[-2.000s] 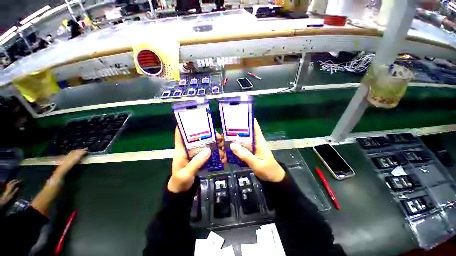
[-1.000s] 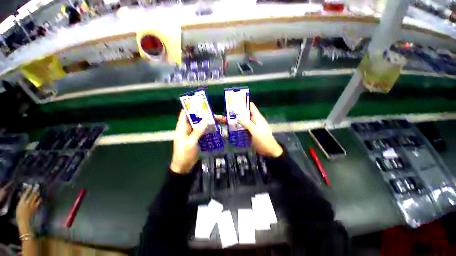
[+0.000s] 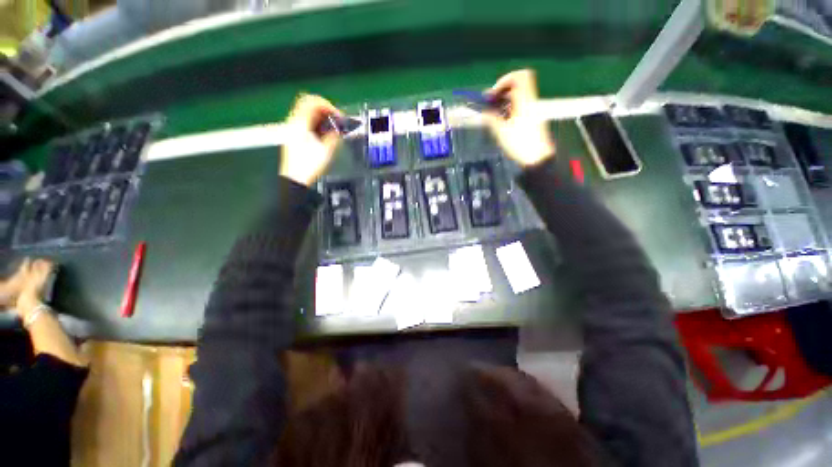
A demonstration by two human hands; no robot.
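A clear blister tray [image 3: 365, 242] lies in front of me. Its back row holds two blue keypad phones face up, the left phone [image 3: 381, 137] and the right phone [image 3: 434, 129], with dark screens. Its front row holds several black phones back up, one of them here [image 3: 393, 206]. My left hand [image 3: 310, 137] is at the tray's back left corner, its fingers around a small dark phone seen edge-on. My right hand [image 3: 523, 119] is at the back right corner, holding a dark blue phone, tilted and blurred.
White paper slips [image 3: 470, 274] lie near the bench edge. A smartphone [image 3: 609, 146] and a partly hidden red marker [image 3: 577, 171] lie right. A filled tray [image 3: 730, 196] is further right, another [image 3: 82, 187] left. A red marker [image 3: 134, 278], a person's hand [image 3: 32, 283] and a red stool [image 3: 753, 356] also show.
The view has tilted down. My hands have moved apart to the tray's back corners. Two blue phones now lie in the back row between them; the lit screens are no longer seen.
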